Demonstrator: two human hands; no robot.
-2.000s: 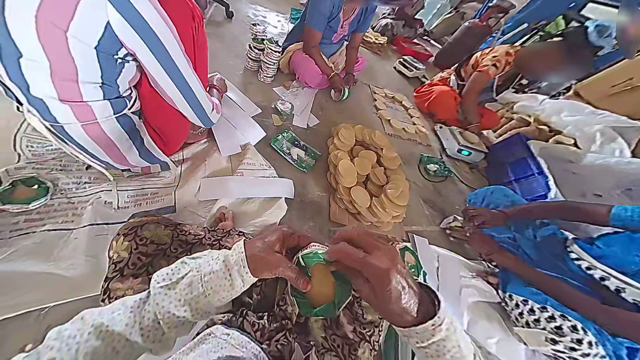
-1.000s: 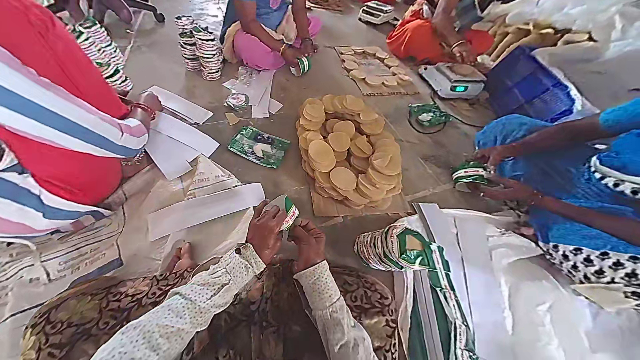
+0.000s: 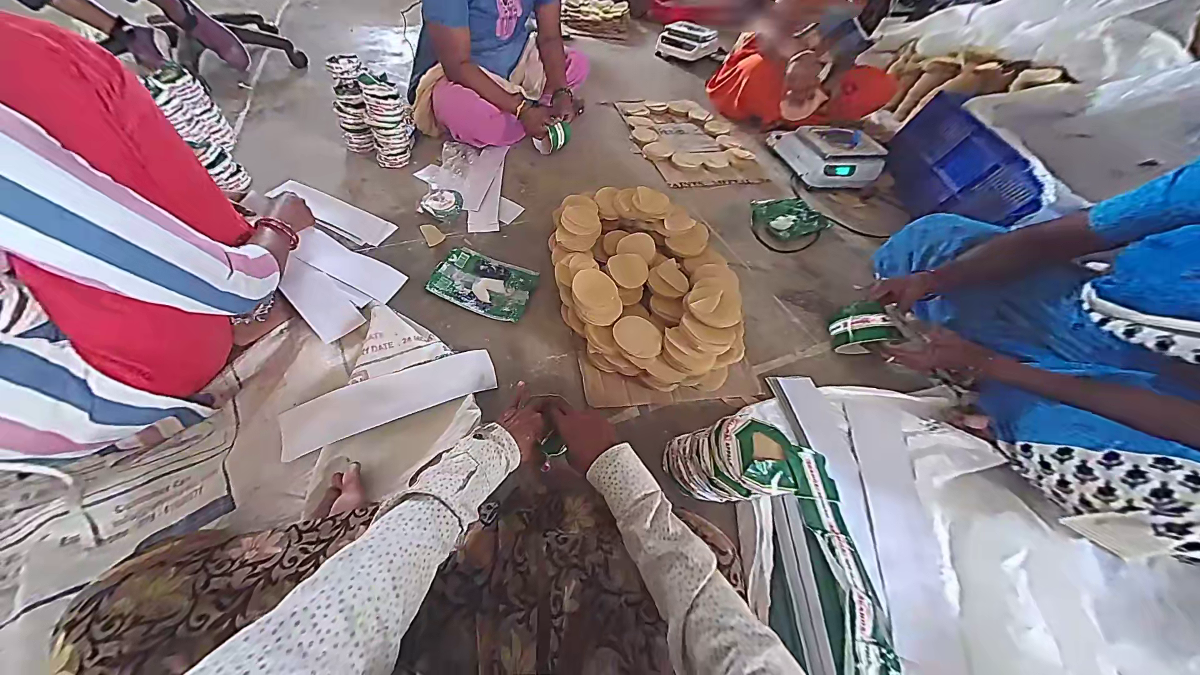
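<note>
My left hand (image 3: 525,424) and my right hand (image 3: 581,433) are close together just above my lap, both on a small round green packet (image 3: 553,444), mostly hidden by my fingers. Just beyond them, a ring-shaped heap of round tan discs (image 3: 637,336) lies on a cardboard sheet (image 3: 614,389). To the right of my right hand, a row of green and white round packets (image 3: 712,459) rests beside a long stack of green printed wrappers (image 3: 839,553). A green printed pouch (image 3: 483,284) lies beyond my left hand.
White paper strips (image 3: 389,403) lie at left, near a co-worker in a striped garment. Another co-worker at right holds a green packet (image 3: 861,328). Farther off are a digital scale (image 3: 829,157), a blue plastic crate (image 3: 966,159), stacked packets (image 3: 384,120) and more seated people.
My hands, earlier holding a green-wrapped tan disc up over my lap, are now lower on a small packet, hands stretched forward. The view has shifted since the first frame.
</note>
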